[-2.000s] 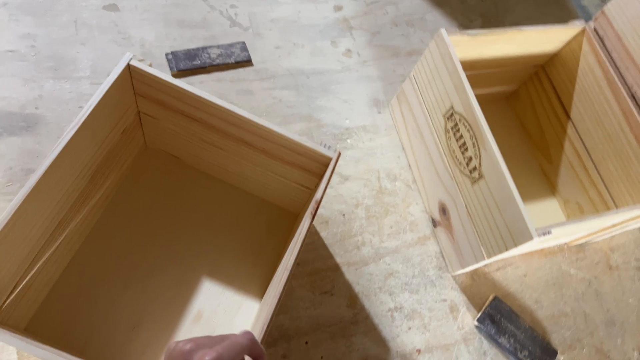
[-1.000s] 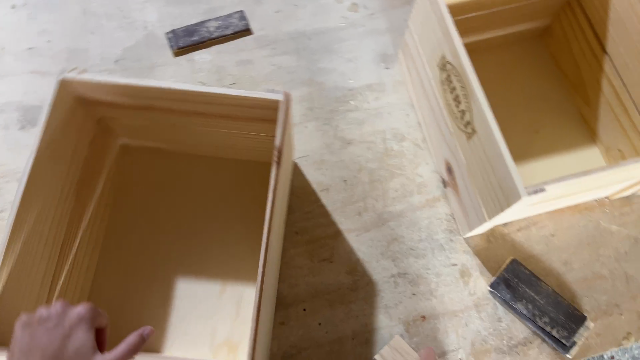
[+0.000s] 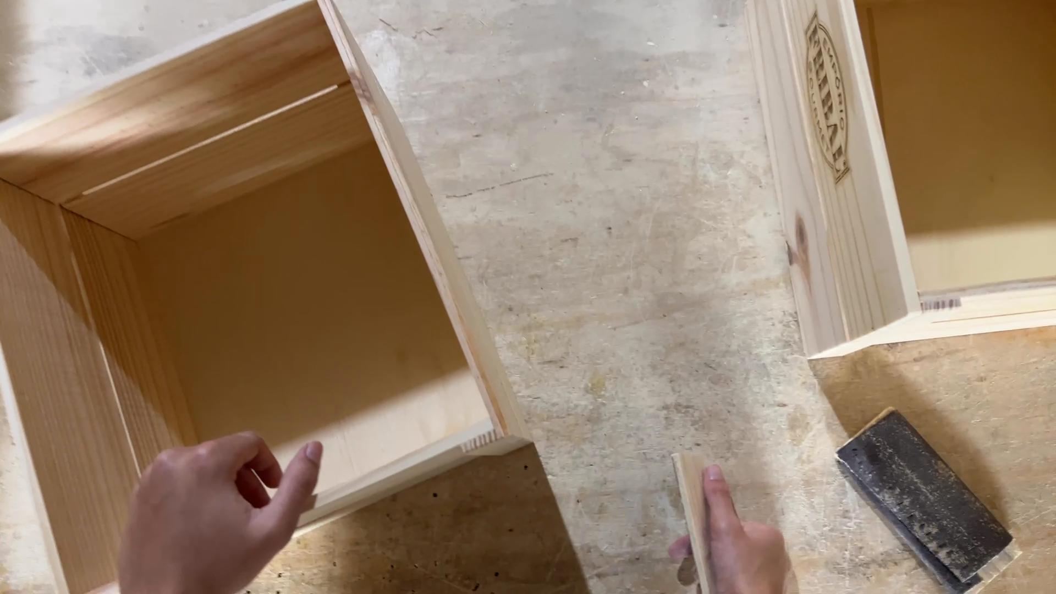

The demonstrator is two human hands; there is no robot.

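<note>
An open-topped pine box [image 3: 429, 223] stands tilted across the left of the view. My left hand [image 3: 210, 503] is at its near wall, fingers curled over the rim and thumb raised apart from them. My right hand [image 3: 742, 544], low and right of the box, grips a thin flat piece of wood [image 3: 691, 520] between thumb and fingers; its lower end is cut off by the frame. To the right of that hand lies a dark, worn sanding block [image 3: 924, 495] on the worktop.
A second pine box [image 3: 858, 206] with a branded oval mark on its side stands at the upper right, partly out of view. The scuffed wooden worktop [image 3: 610, 247] lies between the two boxes.
The left box has turned on the worktop. My right hand has come further into view with the flat piece of wood. The view has shifted, and the far dark block is out of frame.
</note>
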